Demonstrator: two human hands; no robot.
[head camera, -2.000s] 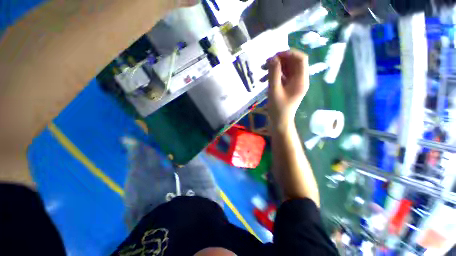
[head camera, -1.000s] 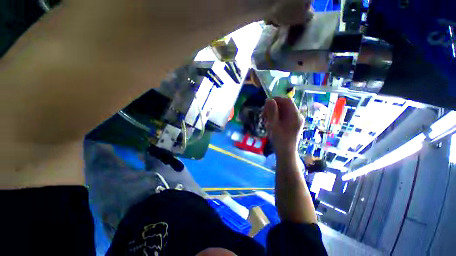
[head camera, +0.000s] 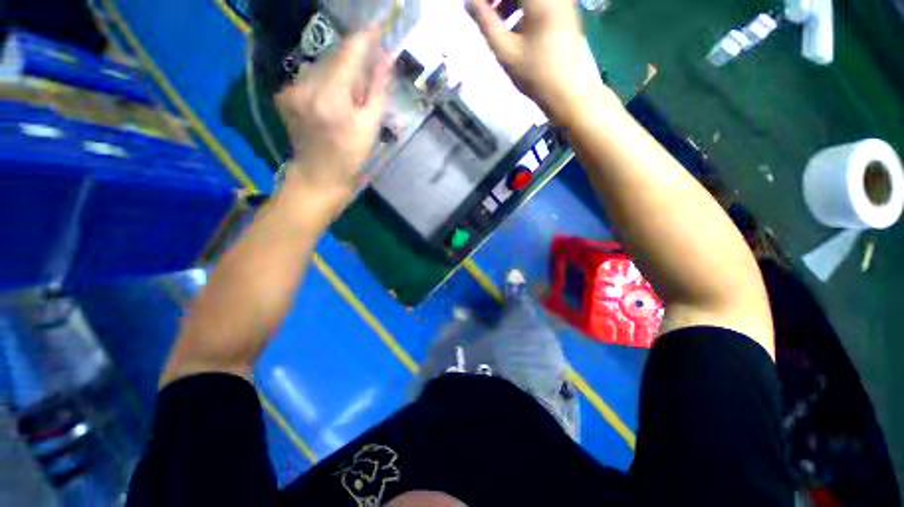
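Observation:
My left hand (head camera: 337, 114) is blurred over the left side of the machine base, its fingers bent near a pale, blurred thing at the top edge. My right hand (head camera: 540, 54) is over the right side, its fingertips at the picture's top edge. Whether either hand holds anything is unclear. White sheets (head camera: 446, 45) lie between and below the hands. The grey base plate (head camera: 421, 183) carries a dark slotted clamp bar (head camera: 466, 121). Its black front panel has a red button (head camera: 520, 179) and a green button (head camera: 458, 239). The horn is not clearly visible.
A white film roll (head camera: 833, 186) with a loose tail lies on the green bench at right. Small white plastic parts (head camera: 743, 40) lie at upper right. A red stool (head camera: 620, 302) stands below the machine. Blue crates (head camera: 129, 213) are at left, beside the yellow-lined floor.
The view has swung down from the horn and ceiling lights to the base. My left arm has drawn back from across the upper left; my right hand has moved up to the machine.

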